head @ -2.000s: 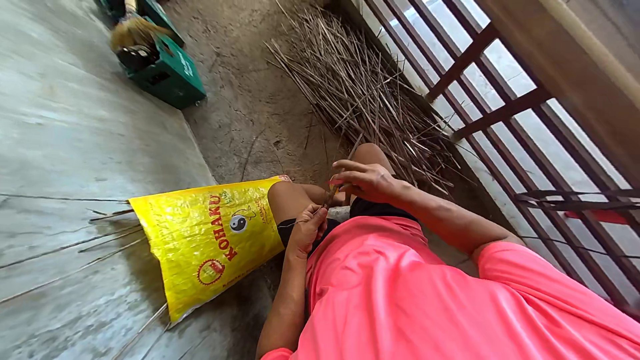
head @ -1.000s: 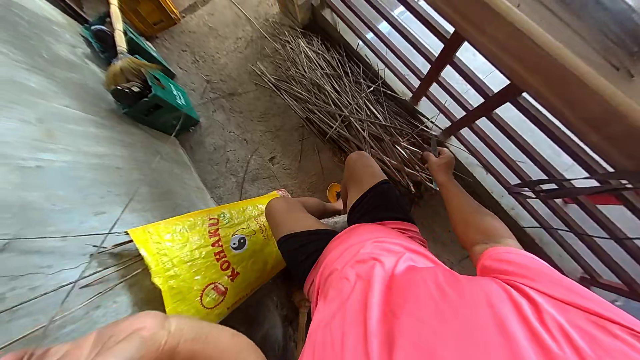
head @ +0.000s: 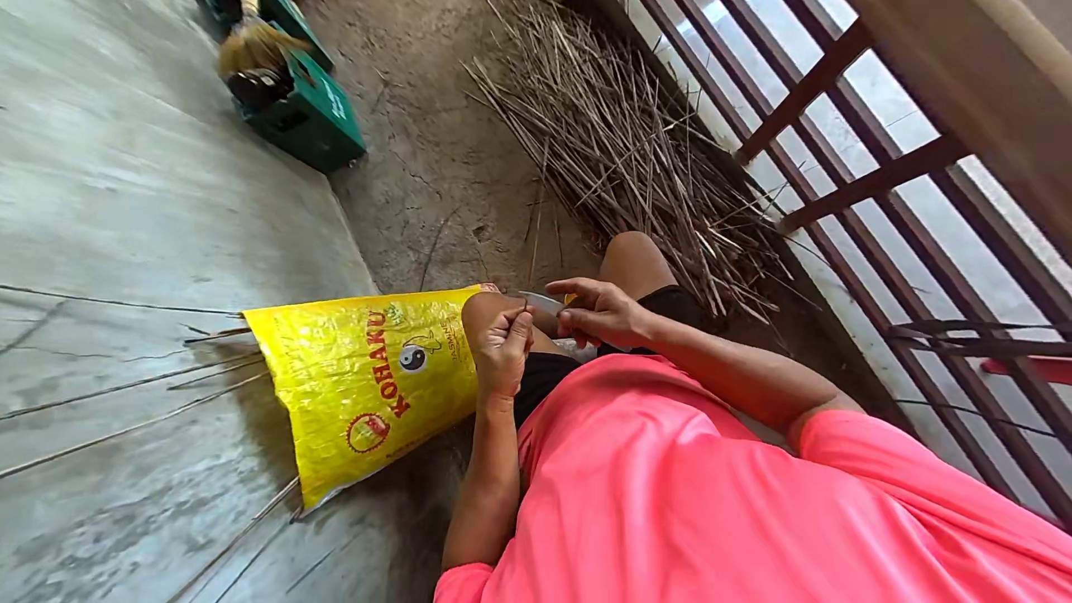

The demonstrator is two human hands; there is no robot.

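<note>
Above my lap, my right hand grips a knife whose pale metal blade points left toward my other hand. My left hand is closed, pinching a thin dark stick that is barely visible at the fingertips, close to the blade. The knife's handle is mostly hidden in my fingers. Left of my left hand, a yellow woven plastic sack with red printing lies beside my leg, and several thin sticks stick out of its far-left end.
A large heap of thin dry sticks lies on the rough floor beyond my knees. Green plastic crates and a broom stand at the upper left by a grey concrete wall. A brown metal railing runs along the right.
One second ago my right hand was out by the stick heap with the knife, and my left hand was low at the left edge. Both have come together above my lap.
</note>
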